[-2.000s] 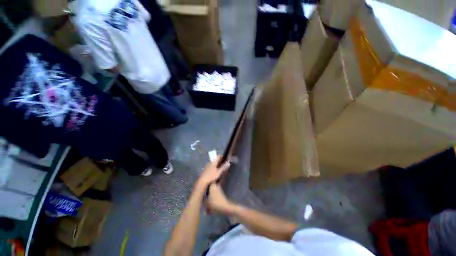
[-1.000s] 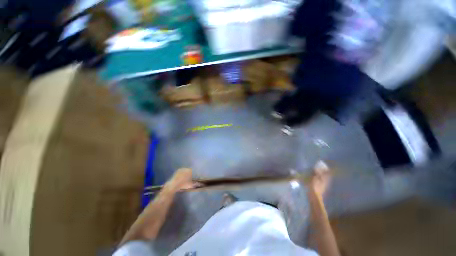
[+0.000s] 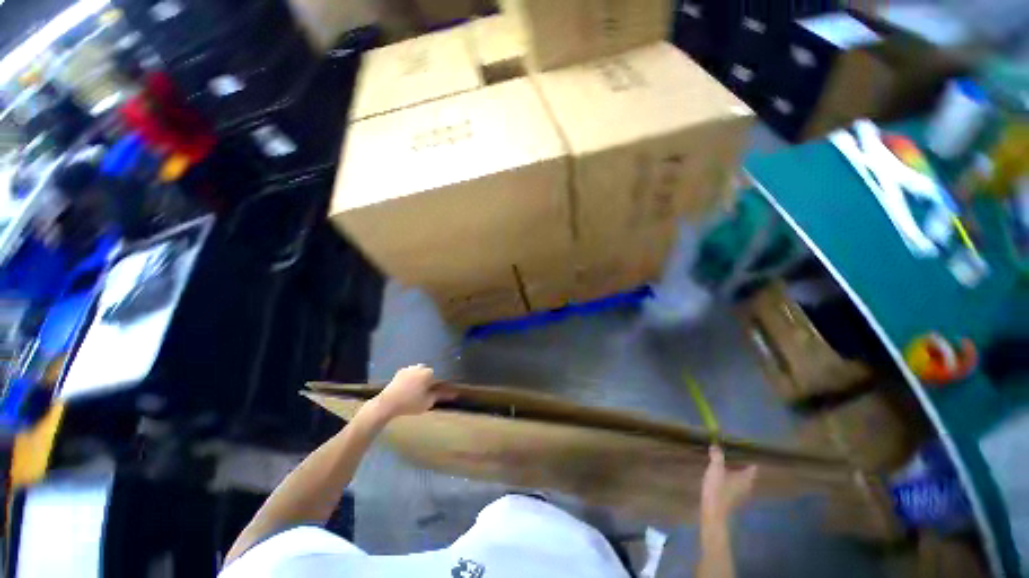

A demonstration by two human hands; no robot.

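A flattened carton (image 3: 542,446), tan and seen mostly edge-on, is held upright across the front of my body. My left hand (image 3: 409,391) is closed over its top edge near the left end. My right hand (image 3: 722,491) is at the edge farther right, thumb and fingers partly apart, and blurred. The carton's lower part shows in front of my white shirt.
Stacked cartons (image 3: 451,192) stand ahead on a blue pallet (image 3: 564,314). Black totes (image 3: 271,248) are stacked at the left. A green workbench (image 3: 858,248) at the right bears an orange tape dispenser (image 3: 940,358). Cardboard boxes (image 3: 790,344) lie under the bench.
The view has swung left, away from the people, to the stacked cartons and black totes. The flattened carton, earlier edge-on, now shows its broad face. My hands have moved apart along it since the first frame.
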